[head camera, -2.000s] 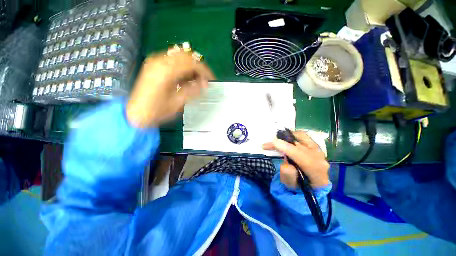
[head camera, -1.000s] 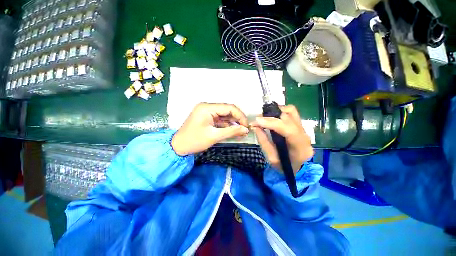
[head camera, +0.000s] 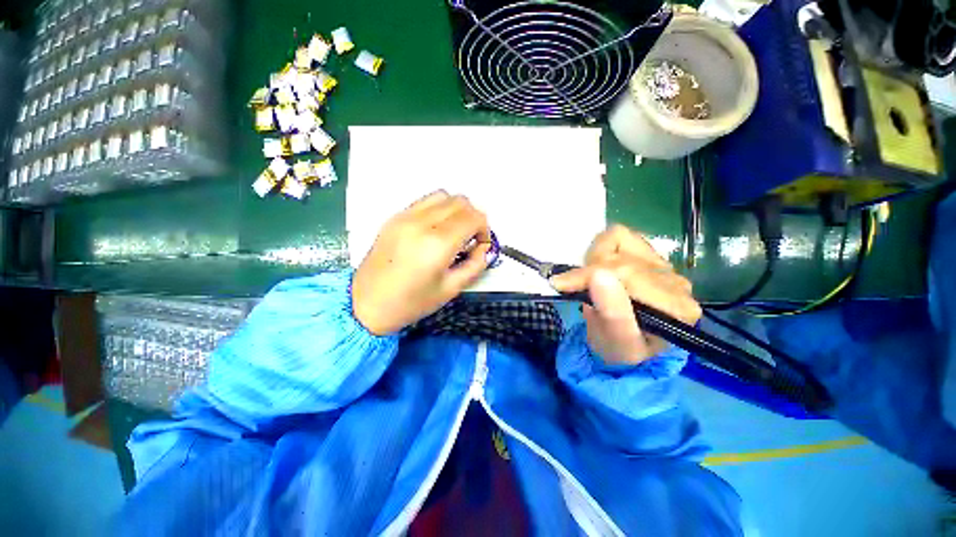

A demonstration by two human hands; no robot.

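Observation:
My left hand (head camera: 422, 262) holds a small round circuit board (head camera: 491, 250) between its fingertips over the white work sheet (head camera: 472, 163). Only an edge of the board shows; the fingers hide the rest. My right hand (head camera: 629, 292) grips the black handle of the soldering iron (head camera: 697, 338). The iron points left and its tip is at the board's edge; whether it touches cannot be told. A loose pile of small silver-white blocks with yellow-brown ends (head camera: 299, 113) lies left of the sheet.
A clear tray of blocks (head camera: 110, 105) stands at the left; more trays (head camera: 168, 346) show below the bench edge. A fan with a round wire guard (head camera: 542, 63), an off-white pot (head camera: 632, 117) and a blue soldering station (head camera: 781, 131) stand at the back right.
My left hand has left the pile and now holds the board that lay on the sheet. My right hand has turned the iron from pointing at the fan to pointing left at the board.

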